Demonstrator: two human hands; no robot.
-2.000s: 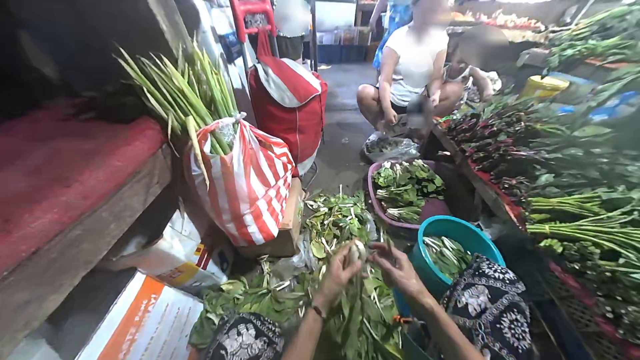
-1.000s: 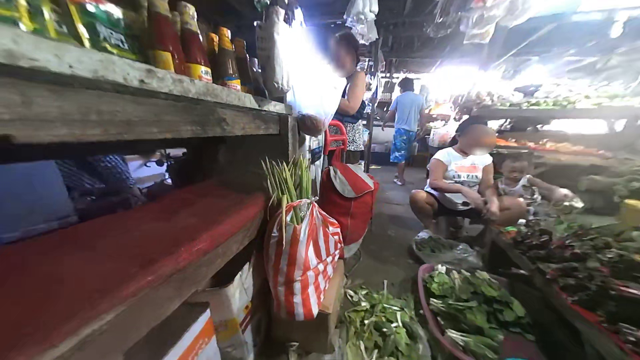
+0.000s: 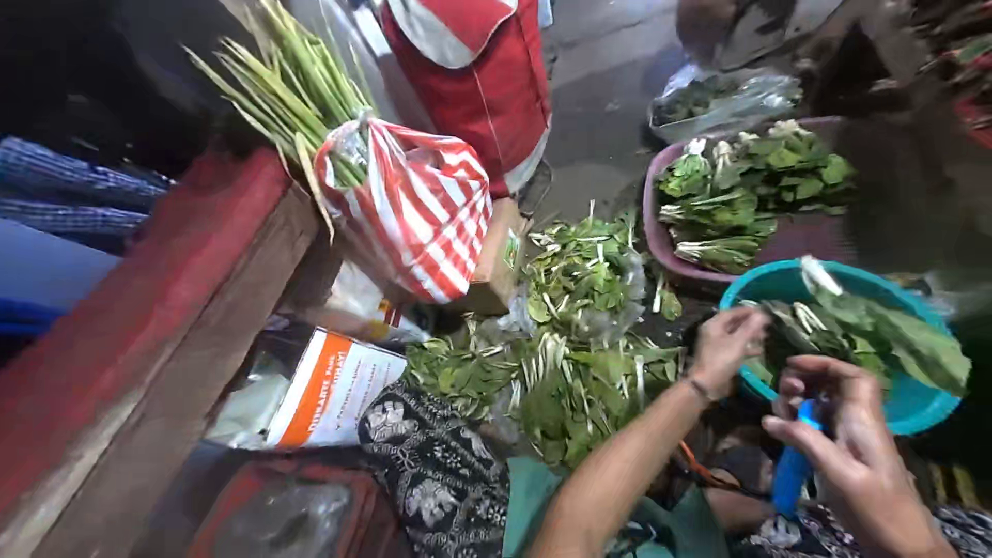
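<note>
My left hand is at the near left rim of a teal plastic basin; whether its blurred fingers hold anything I cannot tell. The fingers of my right hand curl around a blue-handled tool, its working end unclear, in front of the basin. Leafy greens with white stems lie in the basin, some over its rim. Beyond it, a mauve tub holds bunched greens. More loose greens are spread on the floor left of my hands.
A red-and-white striped plastic bag with long green stalks leans by a cardboard box. Behind stands a red bag. A red-topped wooden bench runs along the left, beside a white-and-orange box. A clear bag of greens lies farther back.
Two seconds ago both hands were together over the floor greens; now they are at the teal basin. The blue-handled tool now shows in my right hand. The view swung up and back down.
</note>
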